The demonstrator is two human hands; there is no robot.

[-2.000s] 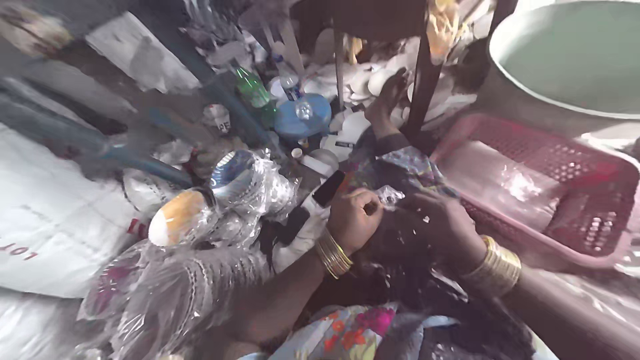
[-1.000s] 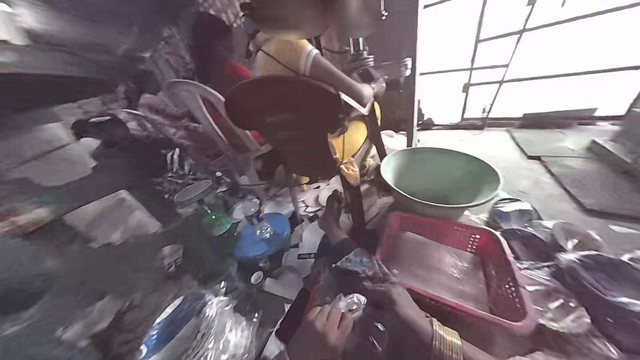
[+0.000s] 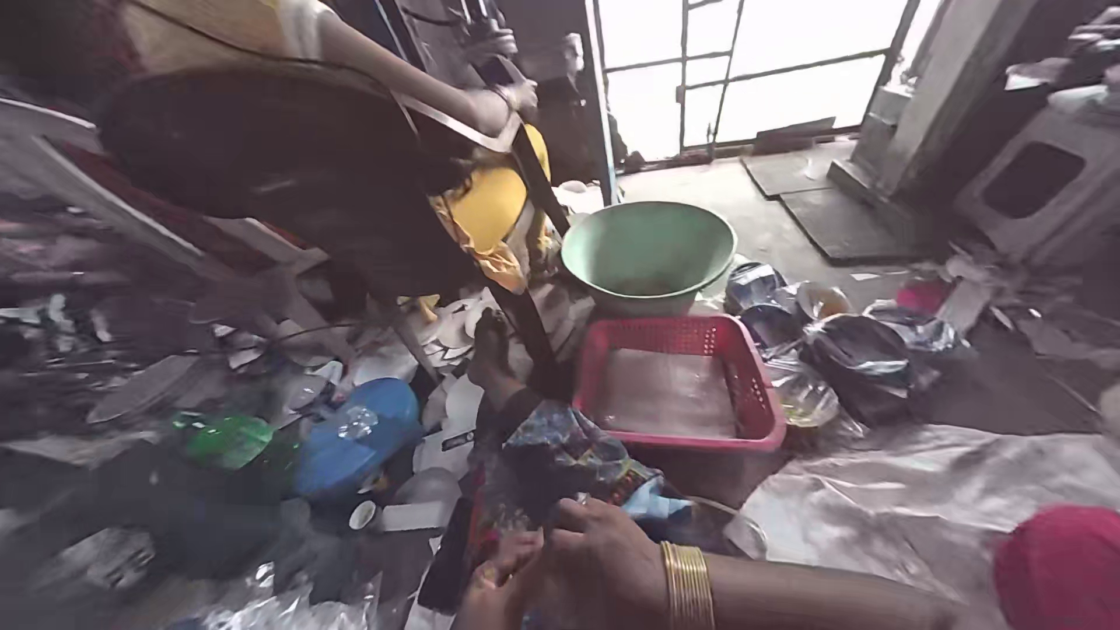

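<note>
My right hand (image 3: 604, 556), with gold bangles (image 3: 687, 584) at its wrist, is low in the middle of the view, its fingers bent. Close against it on the left is my left hand (image 3: 503, 577), blurred and partly cut off by the bottom edge. The fingertips of both hands meet over my lap; whatever lies between them is too small and blurred to tell. Patterned cloth (image 3: 569, 446) covers my leg just beyond the hands. A red plastic basket (image 3: 770, 411) with a pale sheet inside stands past my knee.
Behind the basket is a green basin (image 3: 649, 249). Plastic-wrapped bundles (image 3: 862, 350) lie to its right. A blue container (image 3: 359, 437) and scattered scraps are at left. Another person's arm (image 3: 420, 79) is near a dark chair back (image 3: 289, 175). A pale sheet (image 3: 884, 490) covers the floor at right.
The view has swung far to the right and up, bringing in the doorway and the bundles. My hands stay close together over my lap.
</note>
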